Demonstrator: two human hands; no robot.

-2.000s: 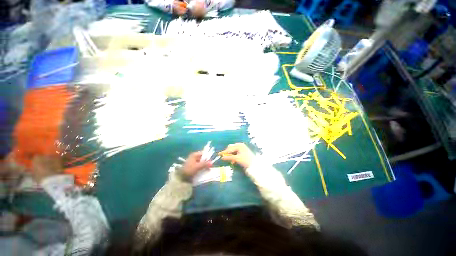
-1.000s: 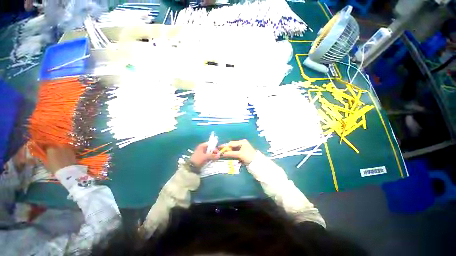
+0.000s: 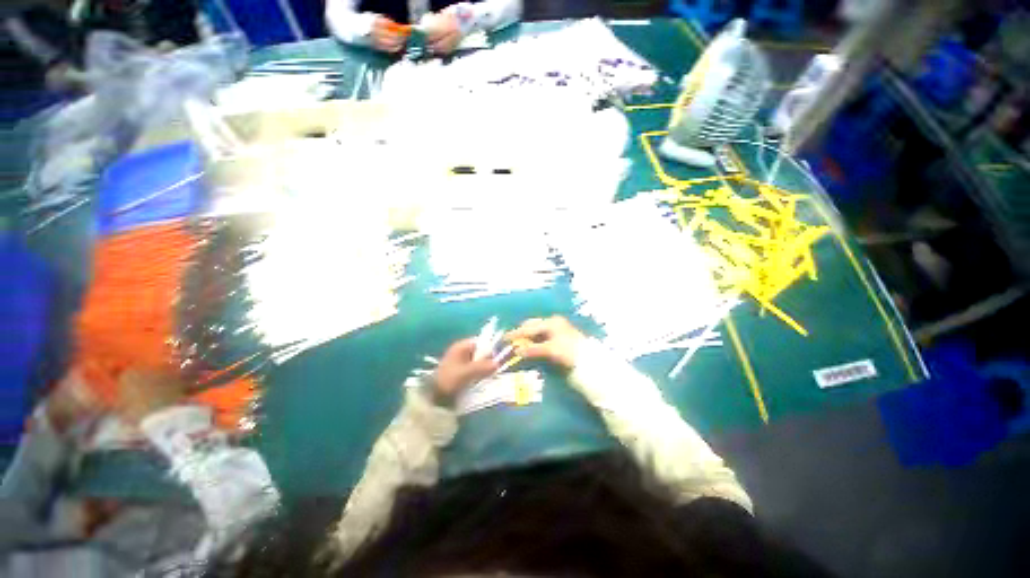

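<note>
My left hand (image 3: 461, 368) is closed around an upright white bundle (image 3: 487, 338), its detail washed out. My right hand (image 3: 547, 340) is beside it, with a small yellow piece (image 3: 518, 347) at its fingertips against the white bundle. Several white leads (image 3: 486, 393) lie on the green table just below both hands, with a yellow piece (image 3: 525, 390) across their right end. A loose heap of yellow strips (image 3: 764, 251) lies to the right. Wide overexposed piles of white leads (image 3: 644, 271) lie beyond my hands.
Orange leads (image 3: 133, 296) and a blue tray (image 3: 150, 186) are at the left, with a neighbour's hand (image 3: 147, 392) at the pile. Another person's hands (image 3: 418, 34) are at the far side. A desk fan (image 3: 719, 93) stands at the right, and a white label (image 3: 845, 374) is near the right edge.
The camera view has tilted and shifted slightly. My hands remain close together at the white bundle. The far person's hands show more fully than one second ago.
</note>
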